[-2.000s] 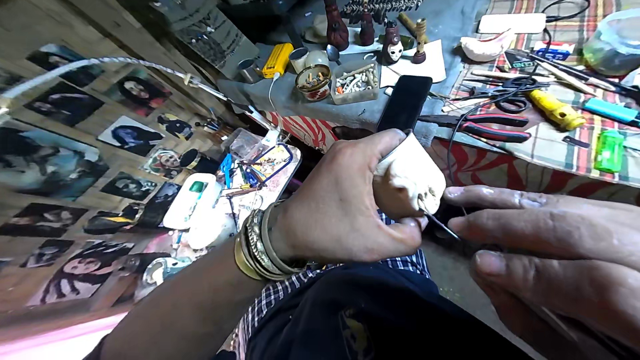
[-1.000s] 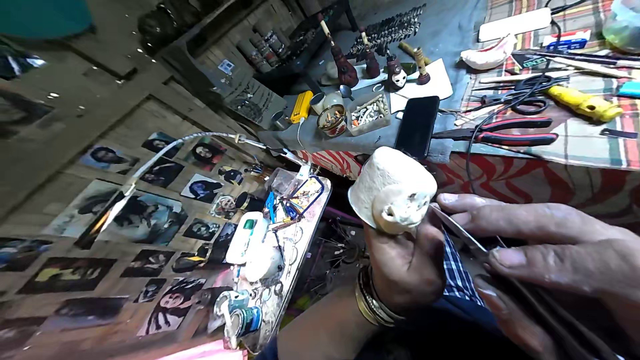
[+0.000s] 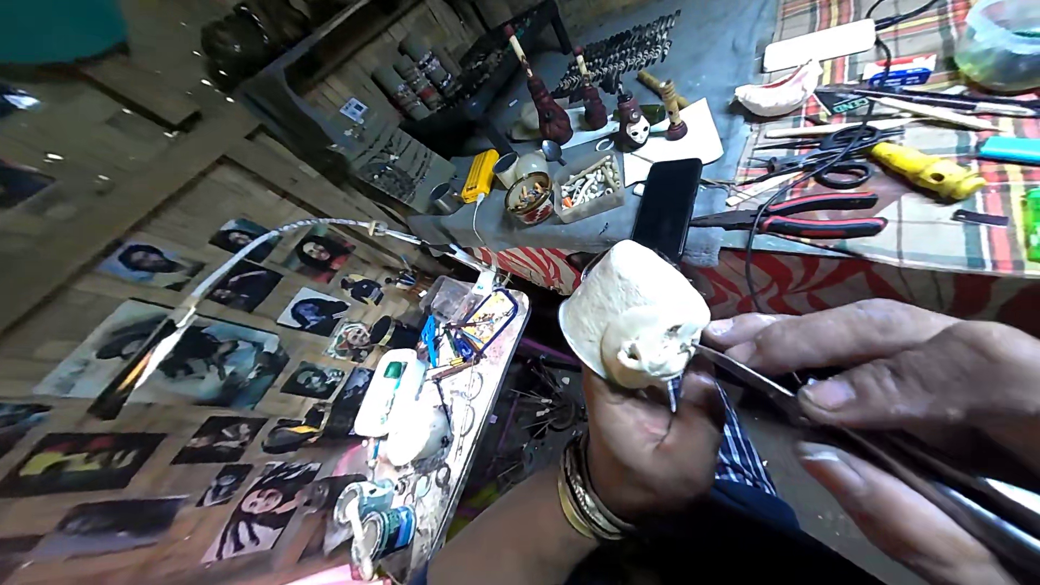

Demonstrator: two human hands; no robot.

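Note:
In my left hand (image 3: 650, 439), with bangles at its wrist, is a small off-white skull figure with a tall hat (image 3: 638, 305), its face turned toward the right. A thin metal rod shows below its jaw; whether the rod belongs to the figure I cannot tell. My right hand (image 3: 902, 382) grips a slim metal modelling tool (image 3: 747, 375) between thumb and fingers. The tool's tip is at the edge of the skull's face. A black phone (image 3: 668, 207) lies just beyond the figure.
Pliers with red and black handles (image 3: 825, 226), scissors (image 3: 845, 172) and a yellow tool handle (image 3: 926, 171) lie on the checked cloth at the right. Behind the phone stand a box of small pieces (image 3: 591, 191) and a tin (image 3: 530, 199). A cluttered side table (image 3: 487, 406) is at the left.
My left hand has shifted from around the side of the figure to beneath it, leaving the hat in sight. The tool stays at the face. The view has swung left.

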